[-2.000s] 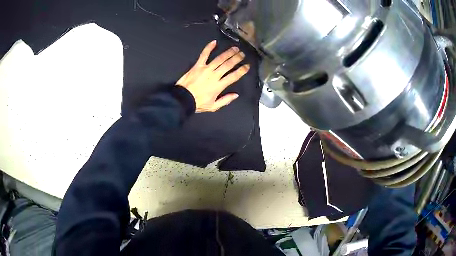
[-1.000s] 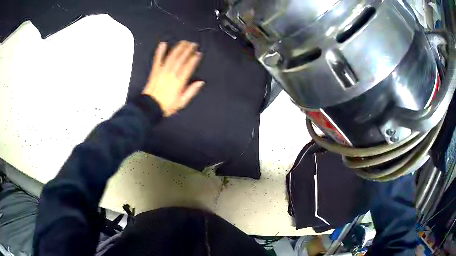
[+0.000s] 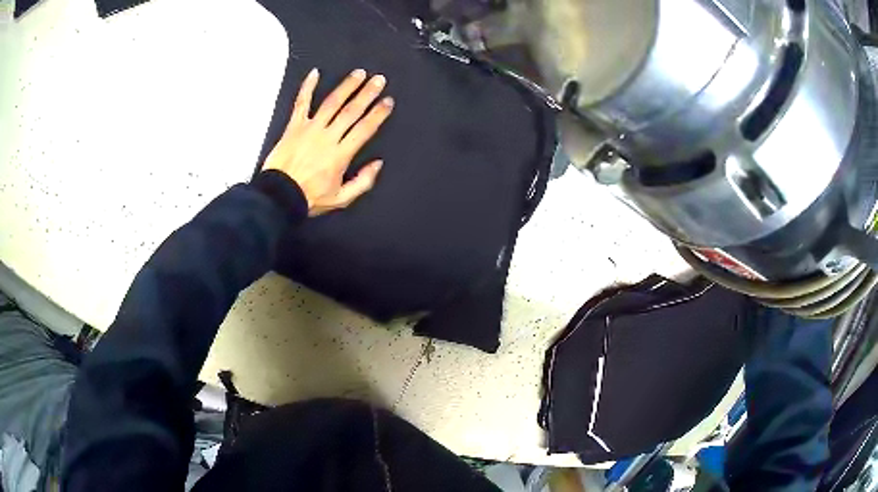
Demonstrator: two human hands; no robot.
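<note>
The silver cutting machine [image 3: 732, 115] fills the upper right, its motor body tilted over the cloth. The dark fabric lay [image 3: 424, 211] lies on the table to the left of the machine, with a cut right edge and a pointed lower corner. My left hand [image 3: 332, 144] lies palm down with fingers spread on the left part of the lay and holds nothing. My right hand is hidden behind the machine; only its dark sleeve shows at lower right. The blade and base plate are mostly hidden by the motor.
A separate black cut piece [image 3: 664, 365] with pale lines lies at the right, near the front edge of the cream speckled table [image 3: 125, 163]. A beige cable [image 3: 809, 296] loops around the motor. Dark cloth corners show at upper left. Cluttered items lie below the table edge at right.
The machine has moved up and right in view, and more of the cut piece shows. The lay has shifted in view. My left hand moved left on the lay from its earlier place near the machine.
</note>
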